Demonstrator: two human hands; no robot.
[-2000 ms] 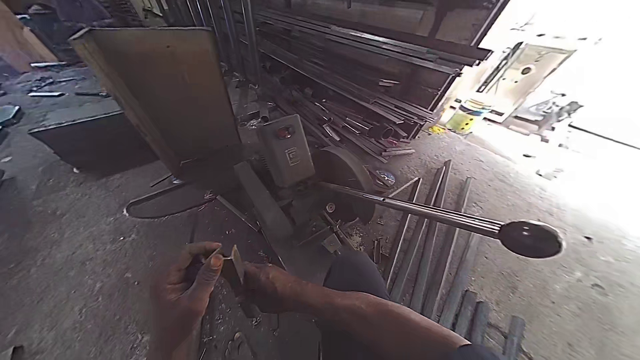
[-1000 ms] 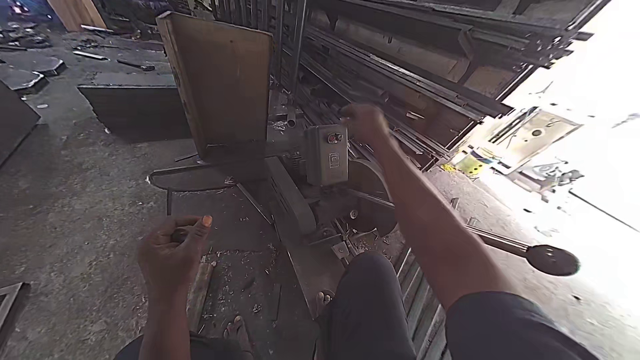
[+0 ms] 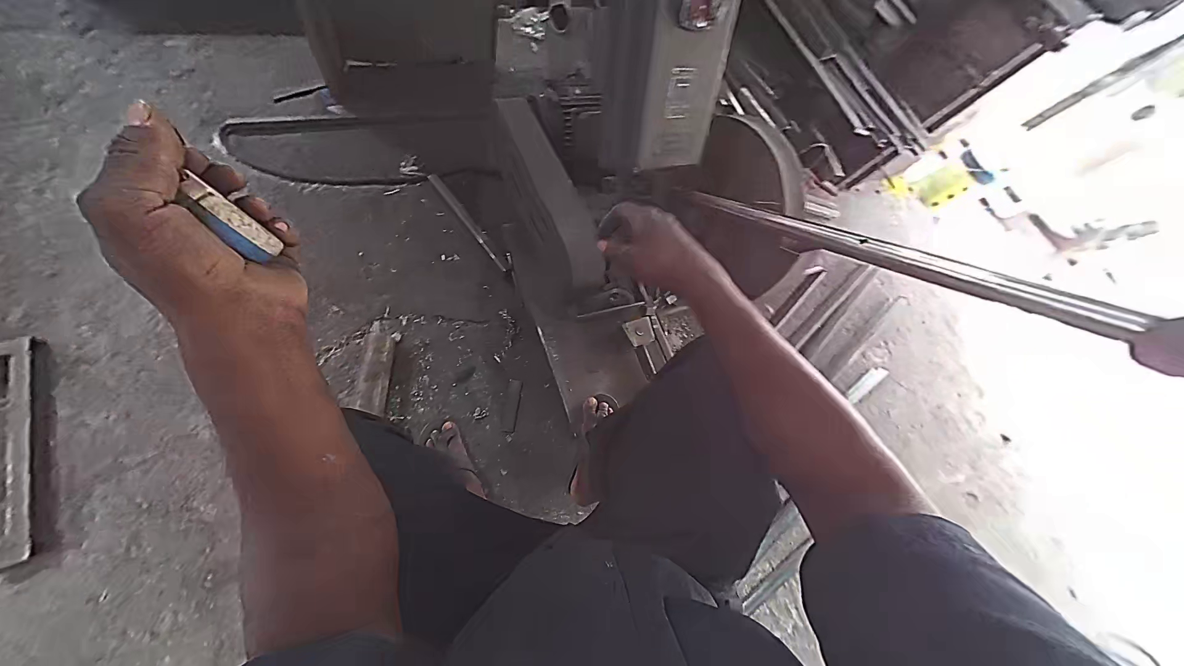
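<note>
My left hand, raised at the left, is closed around a small flat block with a worn whitish face and a blue edge. My right hand reaches into a metal cut-off machine, between its long belt guard and the round disc guard. Its fingers are bent and dark; whether they grip a part there I cannot tell. Above that hand stands the grey switch box with a red button. A long metal handle runs from the machine to the right, ending in a dark knob.
Metal bars lie on the floor right of the machine, beside my leg. A metal frame lies at the far left. Metal offcuts and shavings are near my sandalled feet. Stacked steel lengths stand behind.
My right hand has moved from the top of the switch box down beside the belt guard. Two seconds ago both hands were close together in front of the machine. The view has tilted down.
</note>
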